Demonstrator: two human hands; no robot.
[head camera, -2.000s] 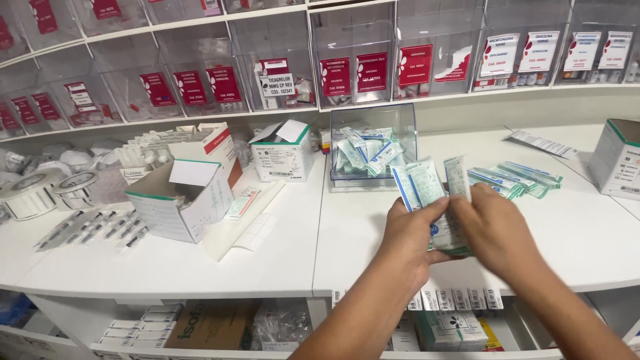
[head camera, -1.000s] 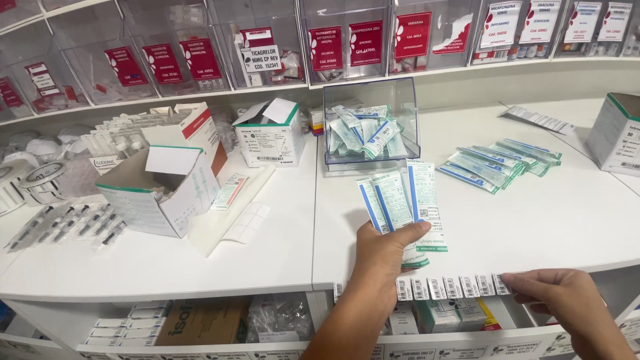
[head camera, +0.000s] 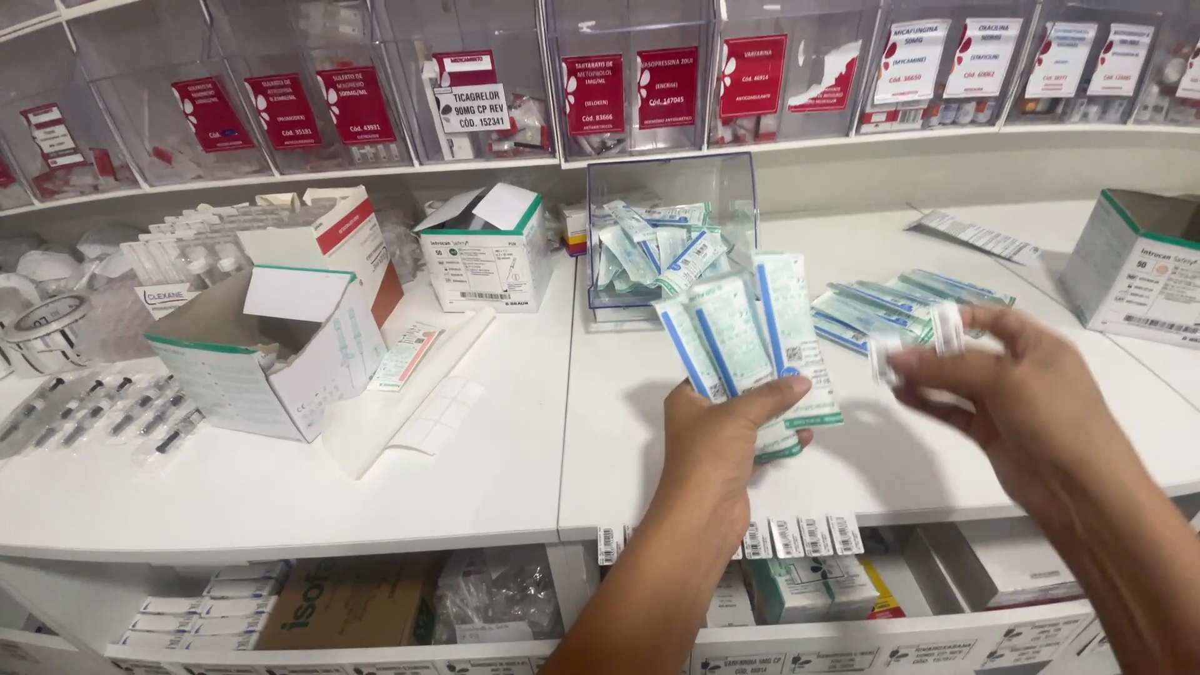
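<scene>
My left hand (head camera: 727, 422) holds several fanned blister packs of IV catheters (head camera: 741, 333) above the counter's front part. To its right, my right hand (head camera: 1012, 375) is raised, with small barcode stickers (head camera: 948, 328) on its fingertips; it is slightly blurred. More barcode stickers (head camera: 816, 536) hang in a row from the counter's front edge. Behind my left hand a clear plastic bin (head camera: 671, 183) holds a loose heap of similar packs (head camera: 656, 246). A further group of packs (head camera: 872, 314) lies on the counter, partly behind my right hand.
Open cardboard boxes stand at left (head camera: 253, 375), back left (head camera: 483, 258) and right (head camera: 1148, 267). Packaged syringes (head camera: 103, 412), label rolls (head camera: 52, 333) and backing paper (head camera: 403, 403) lie at left. Clear labelled bins (head camera: 459, 94) line the back. Below, an open drawer (head camera: 450, 652) holds boxes.
My right hand has risen from the sticker row at the counter edge, with stickers on its fingers, and the row is shorter. My left hand still holds the fanned packs.
</scene>
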